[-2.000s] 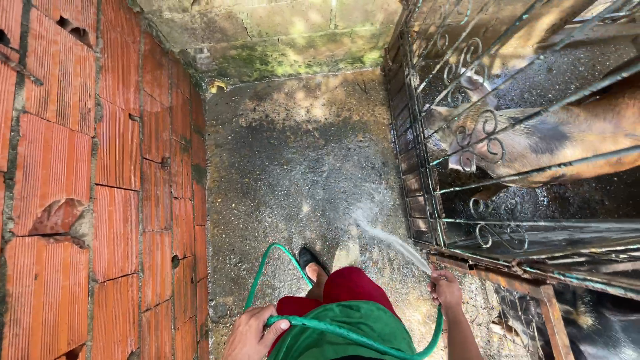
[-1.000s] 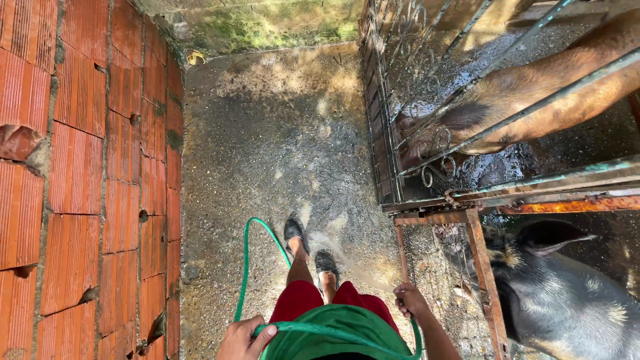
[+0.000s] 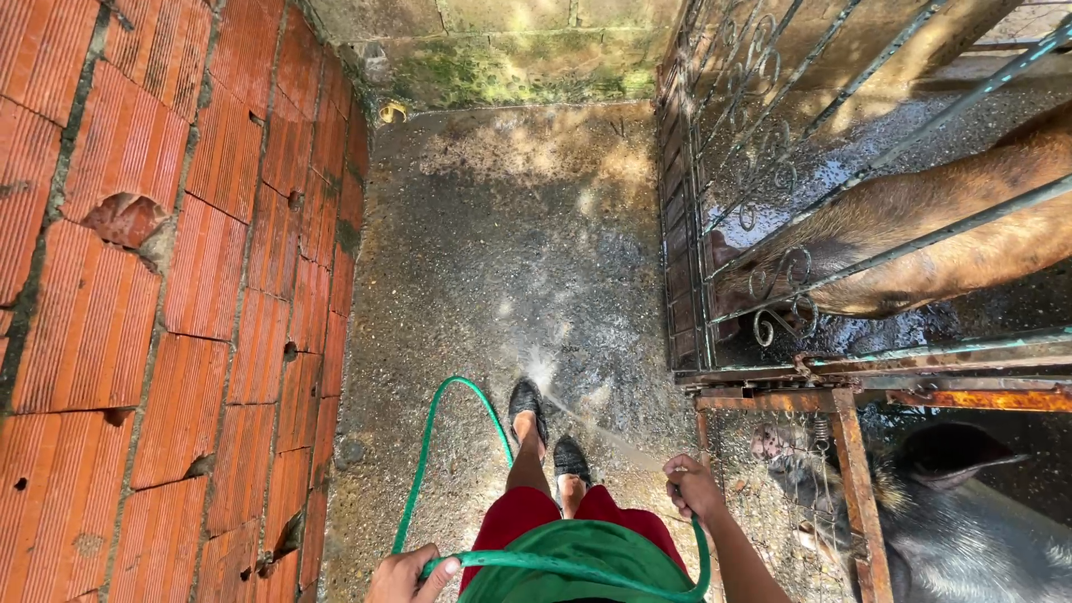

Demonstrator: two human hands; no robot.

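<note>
A green garden hose [image 3: 553,559] crosses in front of my body. My left hand [image 3: 414,576] is closed around it at the bottom of the view, and a loop of the hose lies on the floor ahead of that hand. My right hand [image 3: 693,486] grips the hose near its end, which the fingers mostly hide. A thin jet of water [image 3: 607,434] leaves it toward the left and splashes on the wet concrete floor [image 3: 502,276] beside the toe of a dark shoe [image 3: 528,406].
A hollow clay brick wall [image 3: 209,276] runs along the left; a mossy block wall [image 3: 519,67] closes the far end. At right, behind a metal gate [image 3: 687,226], is a brown pig [image 3: 921,226]. A black pig [image 3: 963,536] stands behind a rusty frame [image 3: 858,494].
The water jet, aimed at the floor farther right two seconds ago, now lands by my shoes. The brown pig's head has lowered. Both hands keep hold of the hose.
</note>
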